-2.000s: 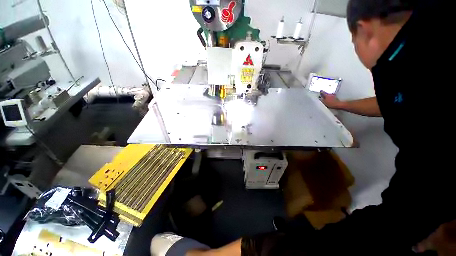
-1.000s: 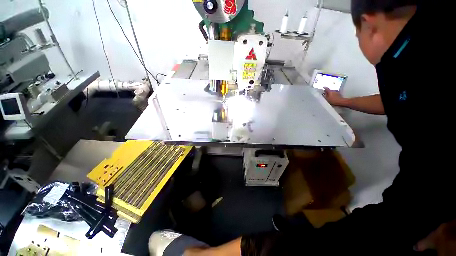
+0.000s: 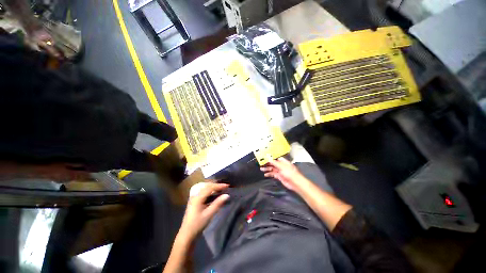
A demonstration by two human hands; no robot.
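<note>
A yellow template (image 3: 273, 148) lies on the low metal-topped table (image 3: 181, 70), washed out by glare. Dark strap pieces (image 3: 211, 95) lie at its upper slots; its other slots look pale. My right hand (image 3: 280, 173) has its fingertips at the edge of the template's near end tab; no firm grip shows. My left hand (image 3: 205, 205) is above my lap, fingers apart, empty. A second yellow template (image 3: 314, 109) with filled slots lies to the right. Between them is a clear bag of black straps (image 3: 261, 48), with loose straps beside it.
A person in dark clothes (image 3: 64, 112) is close on the left. A dark-framed metal-topped stool (image 3: 165, 29) stands on the floor at the top left, near a yellow floor line (image 3: 136, 66). A pale control box (image 3: 439, 197) with red digits is at the lower right.
The view has swung from the sewing machine down to the low table and my lap. Both my hands now show over my lap and at the template. The person in dark clothes now appears on the left.
</note>
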